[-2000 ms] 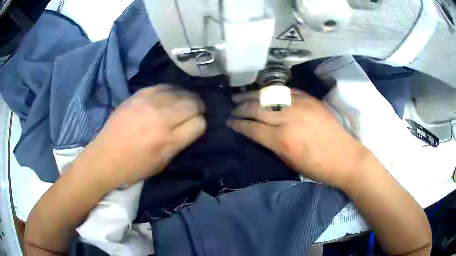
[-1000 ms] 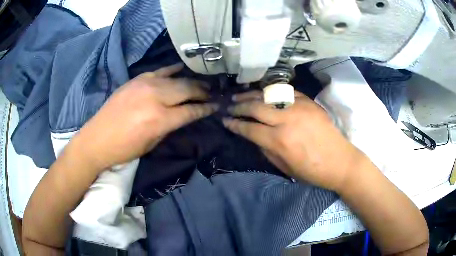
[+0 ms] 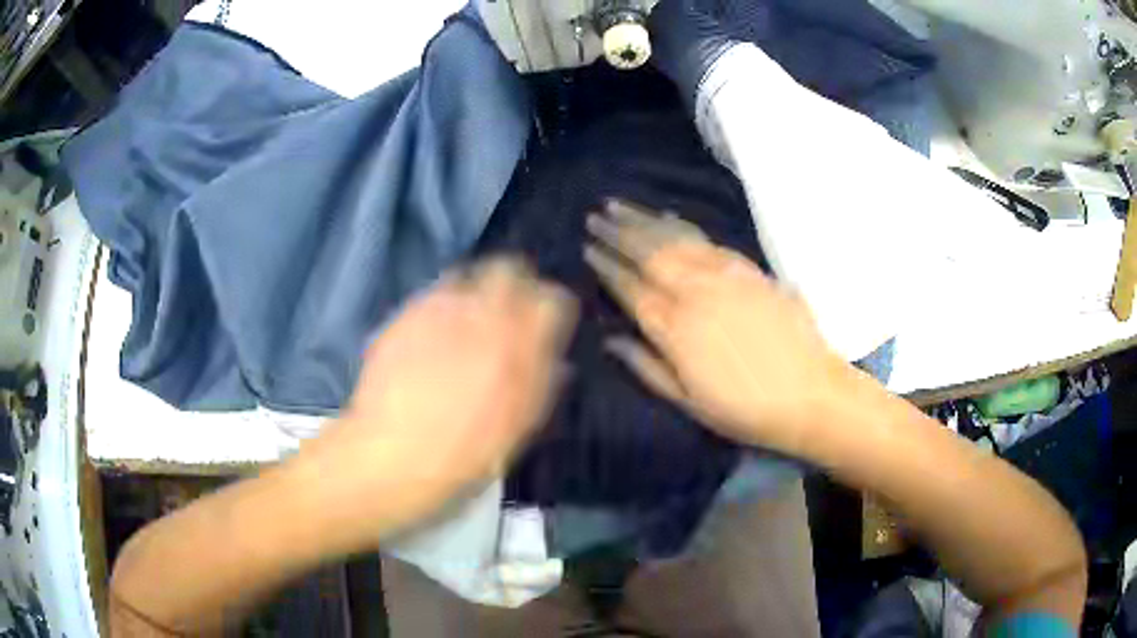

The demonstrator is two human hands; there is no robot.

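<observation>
The navy inner piece (image 3: 561, 187) lies from under the sewing machine head (image 3: 530, 31) down over the table's front edge. My left hand (image 3: 468, 361) is blurred and lies over its left side; its fingers look curled, and whether they grip cloth cannot be told. My right hand (image 3: 711, 318) rests on the navy cloth with fingers apart. Blue-grey trouser cloth (image 3: 299, 224) spreads to the left. White pocket cloth (image 3: 810, 187) lies at the right, and more white cloth (image 3: 461, 548) hangs below my left hand. The needle area is not clearly visible.
Black thread snips (image 3: 1010, 199) lie right of the white cloth. A mustard-yellow strip (image 3: 1126, 268) is at the right edge. The table's wooden front edge (image 3: 187, 466) runs across. Another machine (image 3: 31, 312) stands at far left. A green item (image 3: 1020, 396) is below the table at right.
The view has shifted so the machine head sits higher in the picture. The navy cloth now extends nearer me, over the table edge. My left hand has moved lower, away from the needle area.
</observation>
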